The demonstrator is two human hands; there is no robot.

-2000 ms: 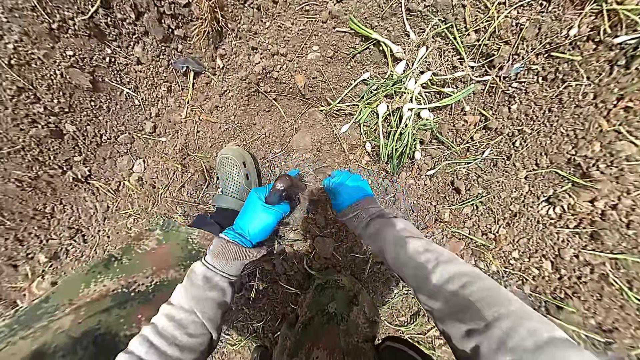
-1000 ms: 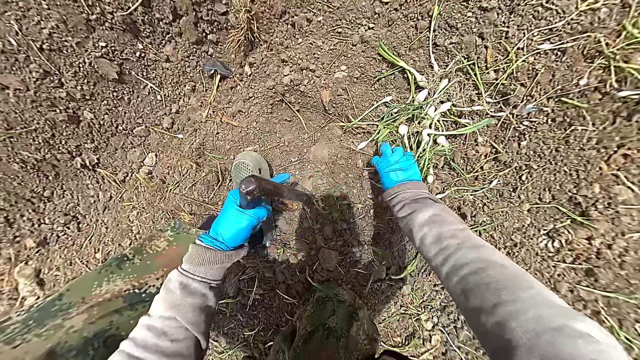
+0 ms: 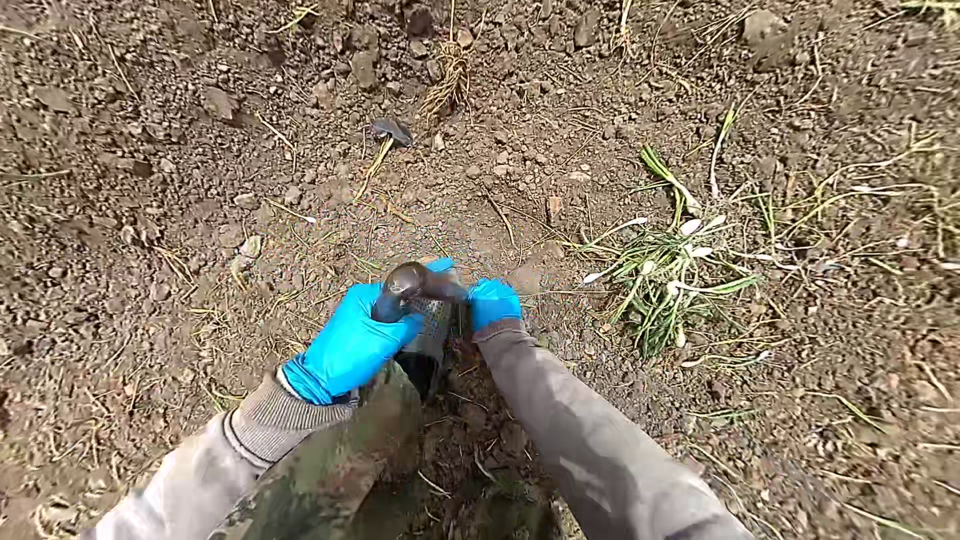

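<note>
My left hand (image 3: 356,341), in a blue glove, grips a small dark metal hand tool, like a hoe (image 3: 411,286), its rounded head uppermost. Close to the tool's right end is my right hand (image 3: 495,301), also gloved in blue, with its fingers curled; whether it holds anything is hidden. To the right of it lies a loose pile of green-stemmed plants with white bulbs (image 3: 664,281) on the soil.
A grey clog (image 3: 433,330) on my foot shows just under the tool. Dry, stony soil (image 3: 300,180) surrounds it, with a dark flat scrap (image 3: 393,132) and a tuft of dry roots (image 3: 448,82) farther up. More thin stems (image 3: 832,202) are scattered at the right.
My right hand has come away from the pile of bulbs, back leftward to beside the tool. Its fingers, spread a second ago, are now curled. My left hand has kept the tool.
</note>
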